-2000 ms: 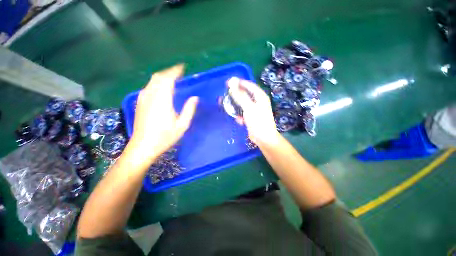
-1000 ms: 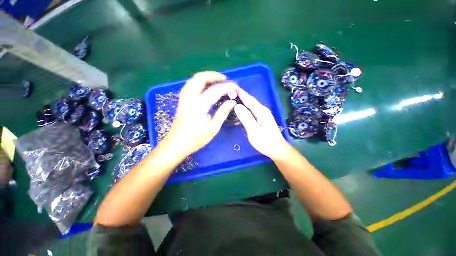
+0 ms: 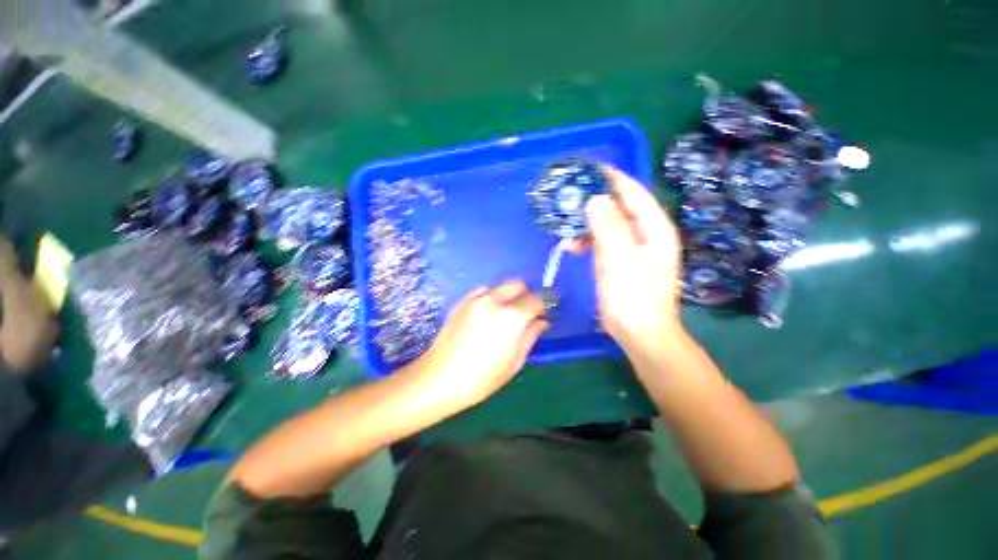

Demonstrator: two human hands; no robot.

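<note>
My right hand [image 3: 640,257] holds a round dark blue patterned unit [image 3: 569,197] by its edge, above the right part of the blue tray [image 3: 492,146]. A pale cord [image 3: 554,265] runs down from the unit to my left hand [image 3: 489,337]. My left fingers are closed on the cord's lower end, where something small and dark shows; its shape is too blurred to tell. Silvery-brown hardware [image 3: 396,273] lies heaped along the tray's left side.
A pile of corded units [image 3: 763,175] lies right of the tray. Another pile [image 3: 208,202] lies left, by a grey post [image 3: 164,93] and a shiny plastic bag [image 3: 153,328]. Two loose units lie at the far left. Part of another person's arm [image 3: 22,312] shows at the left edge.
My hands, together over the tray a second ago, are now apart with the cord between them. My left hand has moved down, and the unit's face now shows. The view has shifted left.
</note>
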